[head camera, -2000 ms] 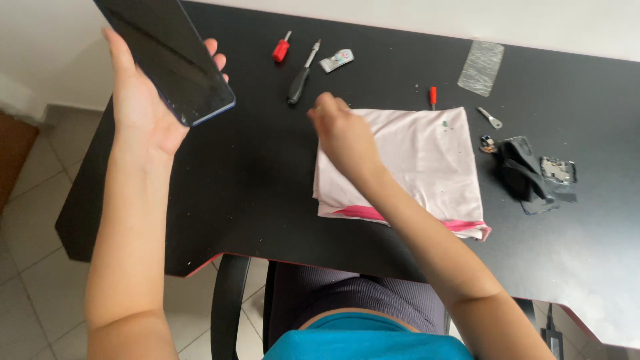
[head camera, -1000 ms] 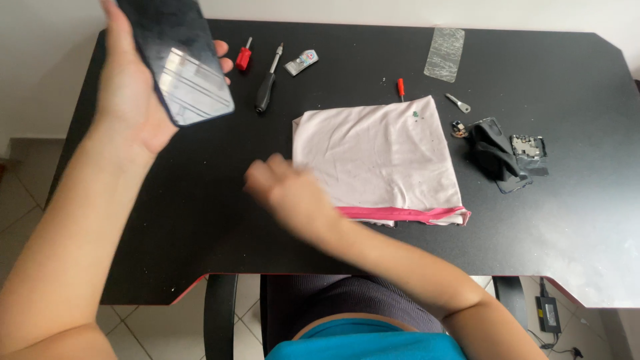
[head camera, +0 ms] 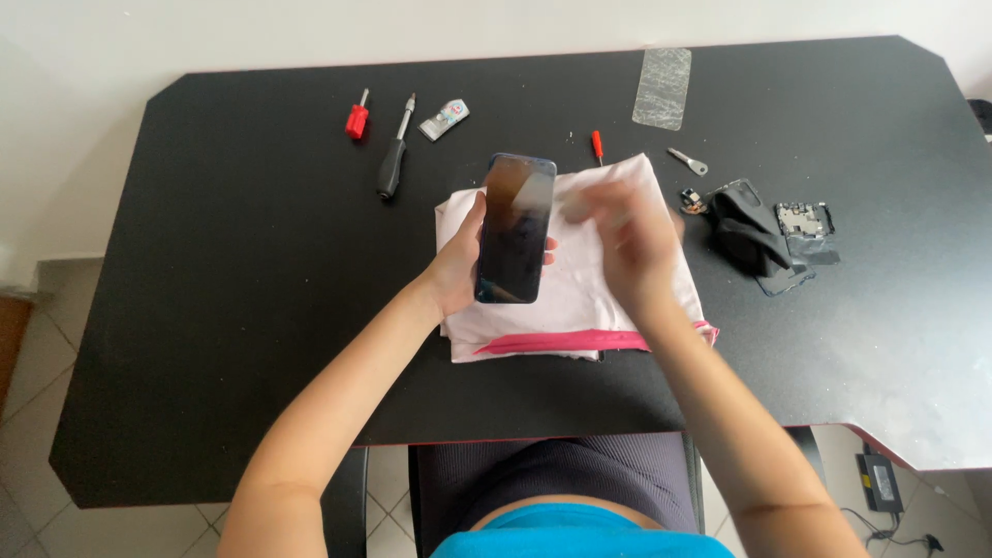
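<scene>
A dark smartphone is held upright in my left hand, its glossy screen showing reflections and marks near the lower edge. My thumb lies along its left side and fingertips show at its right. Below the phone, a folded pale pink cloth with a bright pink band lies on the black table. Over the right part of the cloth is my right hand, blurred, its fingers pointing toward the phone without touching it. Nothing can be made out in it.
Behind the cloth lie a red screwdriver, a black-handled screwdriver, a small packet, a small red-handled tool and a scratched clear sheet. At right are a small metal key-like tool, a black cloth and exposed phone parts.
My left hand has brought the phone from the upper left to above the pink cloth. My right hand, left of the cloth's middle one second ago, is now over its right part. The view has shifted.
</scene>
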